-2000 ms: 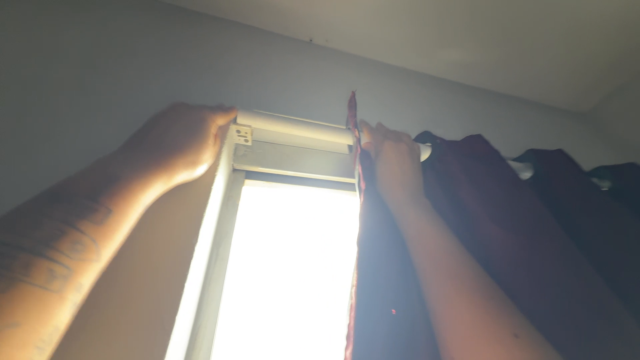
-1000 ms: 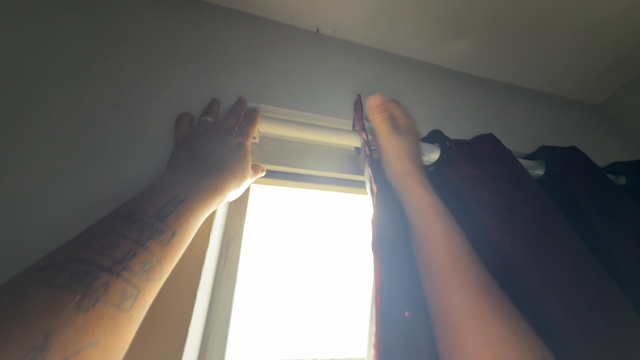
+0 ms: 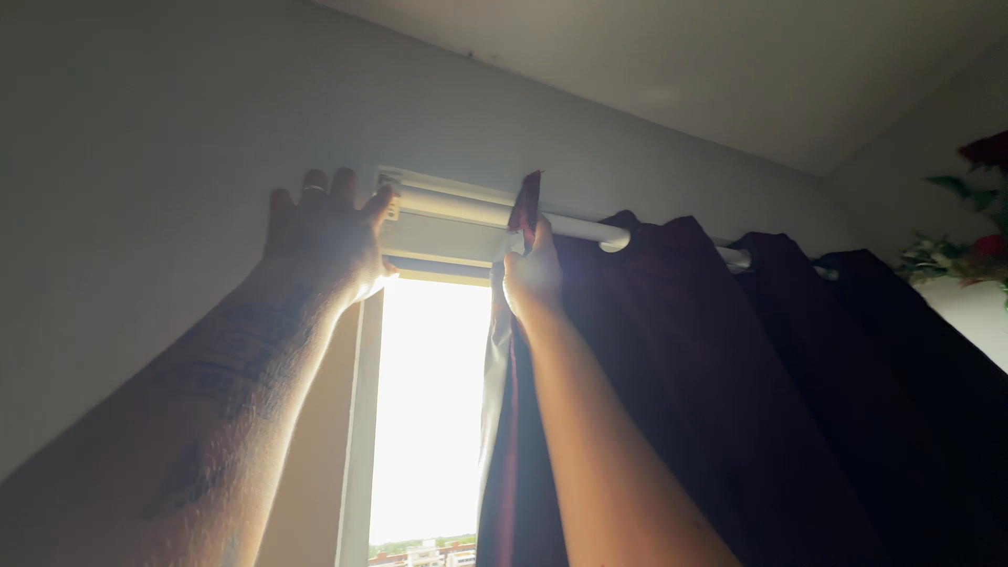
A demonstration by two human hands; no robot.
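A white curtain rod runs across the top of the window, its left end at a small bracket on the frame. My left hand is spread flat by that end, fingers on the wall and thumb side at the bracket and frame. Dark maroon grommet curtains hang from the rod. My right hand grips the curtain's left top edge just below the rod; a reddish flap of it sticks up above the rod. My right fingers are partly hidden behind the cloth.
The grey wall meets a sloping ceiling line above. Red flowers with green leaves stand at the right edge. Buildings show low through the bright window.
My left hand was closed at the rod's left end two seconds ago; its fingers are now spread on the wall. My right hand has come down from above the rod to the curtain edge.
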